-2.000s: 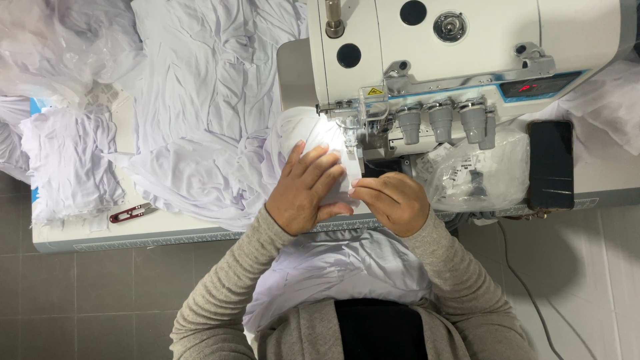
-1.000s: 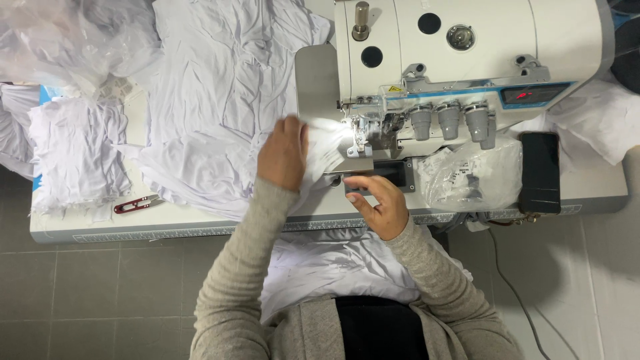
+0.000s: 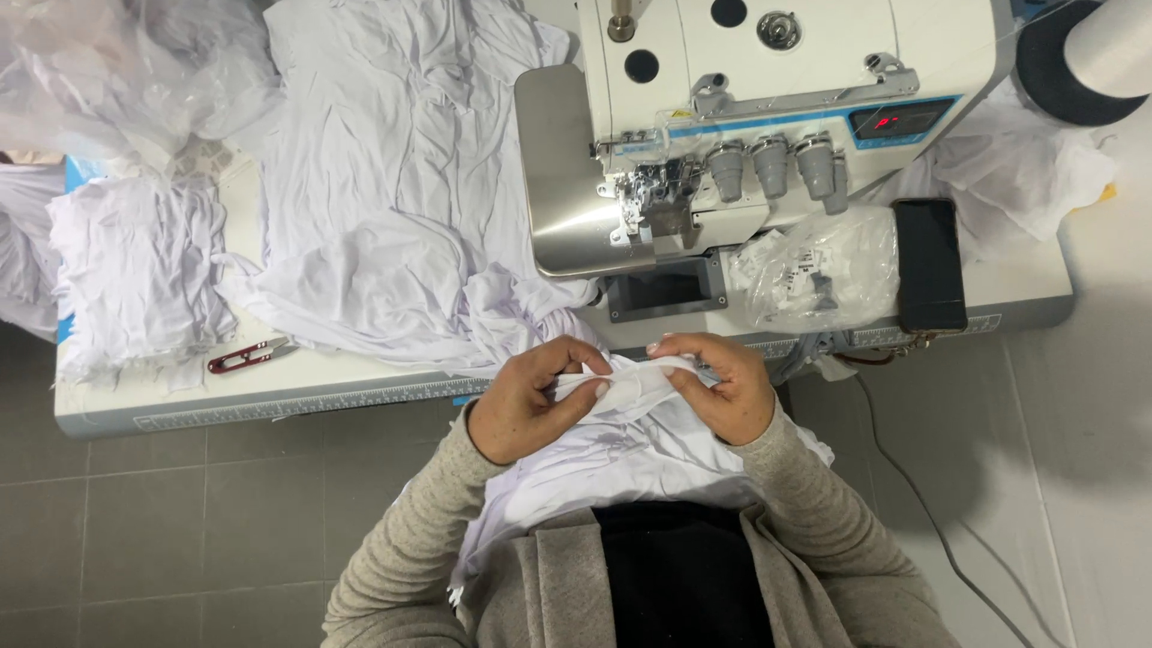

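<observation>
My left hand (image 3: pixel 544 396) pinches an edge of white fabric (image 3: pixel 641 387) between thumb and fingers, just off the table's front edge. My right hand (image 3: pixel 723 382) grips the same edge a short way to the right. The rest of that cloth hangs down over my lap. Beyond my hands stands a white overlock sewing machine (image 3: pixel 774 67), with its metal side plate (image 3: pixel 576 180) uncovered and no cloth seen at its presser foot (image 3: pixel 634 236). A large heap of white fabric (image 3: pixel 387 153) lies left of the machine, trailing toward my left hand.
A bundle of white cloth pieces (image 3: pixel 139 270) and red thread snips (image 3: pixel 247 356) lie at the left, below a clear plastic bag (image 3: pixel 126 72). Right of the needle area are a plastic bag of labels (image 3: pixel 823 270) and a black smartphone (image 3: pixel 931 265). A thread cone (image 3: pixel 1111 49) stands at the far right.
Two seconds ago both hands were at the needle area with white fabric. My left hand then moved left; now both hands are nearer my body, holding a fabric edge together.
</observation>
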